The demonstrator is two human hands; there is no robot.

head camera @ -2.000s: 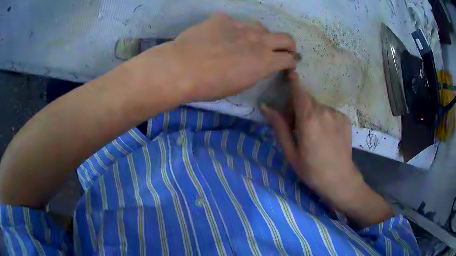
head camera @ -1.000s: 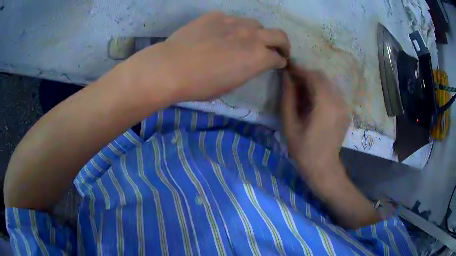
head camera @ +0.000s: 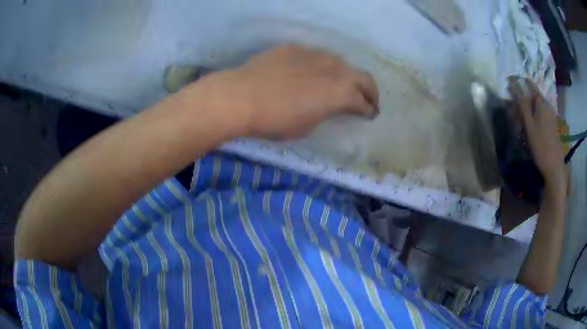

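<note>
My left hand (head camera: 302, 93) lies on the table cover with its fingers bent together over the pressing template. The pale end of the template (head camera: 181, 78) sticks out left of my wrist. The rest of the template and any cloth around it are hidden under the hand. My right hand (head camera: 539, 132) is on the handle of the steam iron (head camera: 492, 138) at the right. The iron's pointed soleplate is tilted and blurred.
The white, brown-stained table cover (head camera: 412, 138) has its near edge just in front of my shirt. A flat greyish piece (head camera: 441, 14) lies at the far edge. Part of a yellow object (head camera: 562, 132) and a green hose (head camera: 573, 137) show behind the iron.
My right hand has left the cloth beside my left hand and taken hold of the iron, which has shifted left. My left hand stays over the template, slightly lower in view.
</note>
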